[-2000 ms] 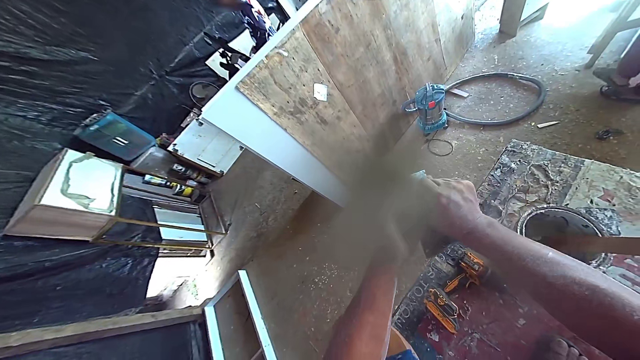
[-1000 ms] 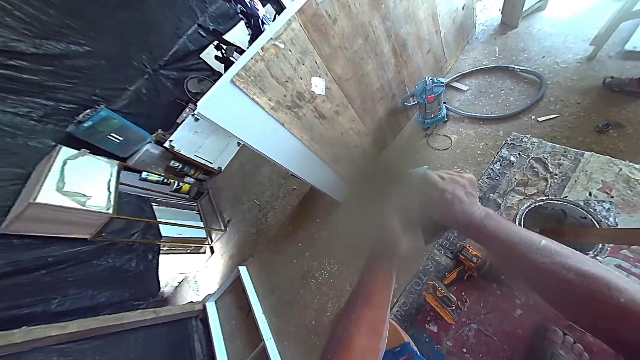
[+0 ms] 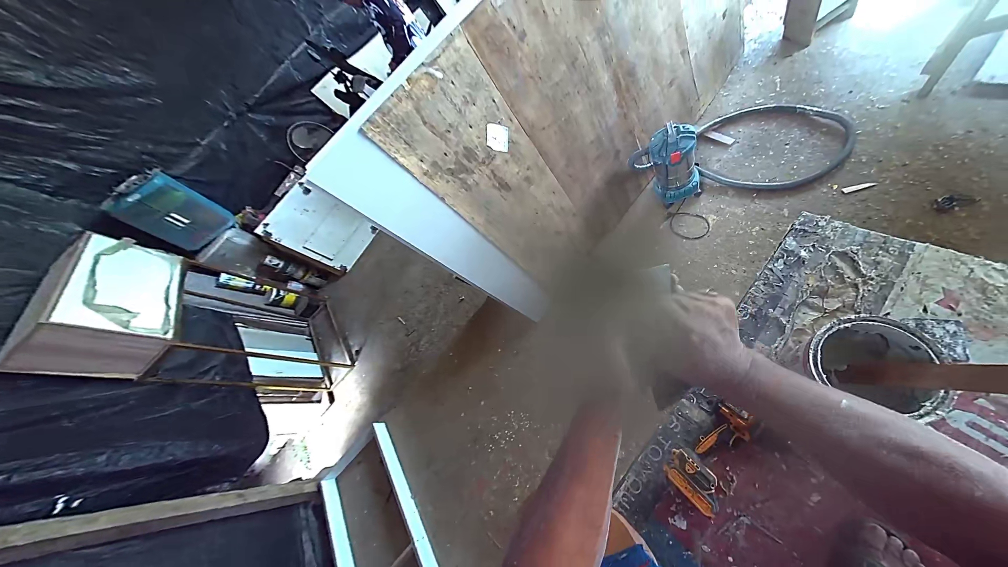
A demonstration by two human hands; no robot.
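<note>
Near the centre, a grey-brown blur covers my left hand [image 3: 606, 362] and what it may hold; only the forearm shows plainly below it. To the right of the blur, my right hand [image 3: 705, 335] has its fingers curled at the edge of a flat, pale piece [image 3: 660, 276], whose kind I cannot tell. A darker flat edge shows under that hand. Behind the blur is the lower corner of a large plywood panel [image 3: 504, 157] with a white edge [image 3: 441, 228]. Right of my right forearm stands an open round bucket [image 3: 819, 346] with a wooden stick [image 3: 961, 378] across it.
A blue shop vacuum [image 3: 676, 161] with a grey hose [image 3: 846, 150] stands behind. Orange tools [image 3: 691, 480] lie on the stained sheet at lower right, near a bare foot [image 3: 882, 543]. White-edged frame pieces [image 3: 405, 496] are at lower left, and a cabinet [image 3: 102, 346] is at left.
</note>
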